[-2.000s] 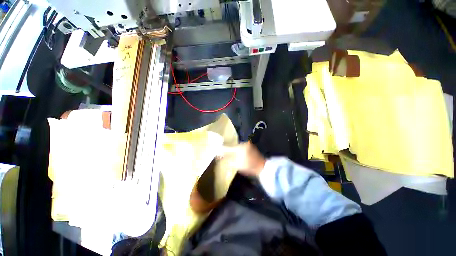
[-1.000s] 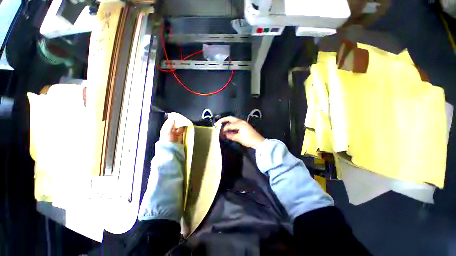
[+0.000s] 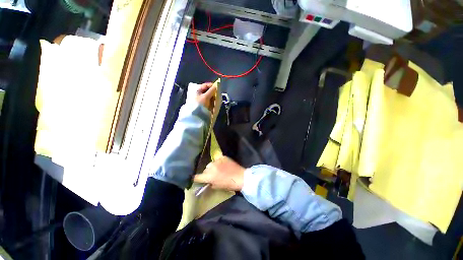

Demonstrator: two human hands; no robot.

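Observation:
A yellow panel [image 3: 194, 209] lies on my lap and stands up on edge between my hands. My left hand [image 3: 205, 94] pinches its far upper corner beside the machine arm [image 3: 161, 66]. My right hand [image 3: 222, 174] is lower and nearer, at the panel's near part. A small silvery tool [image 3: 202, 189], possibly thread snips, sticks out under my right fingers. The guide board [image 3: 120, 48] with its dark slot runs along the machine arm.
A stack of yellow panels [image 3: 416, 147] with a brown tab [image 3: 401, 76] is on the right, over a grey-white sheet [image 3: 373, 208]. Pale panels [image 3: 71, 101] lie left of the arm. A red hose [image 3: 231, 76] loops ahead. A round dark bin [image 3: 79, 231] is at lower left.
My left hand has moved forward with the panel's corner. My right hand has come down and nearer, and the silvery tool now shows. The panel is now narrow and edge-on. The view has shifted.

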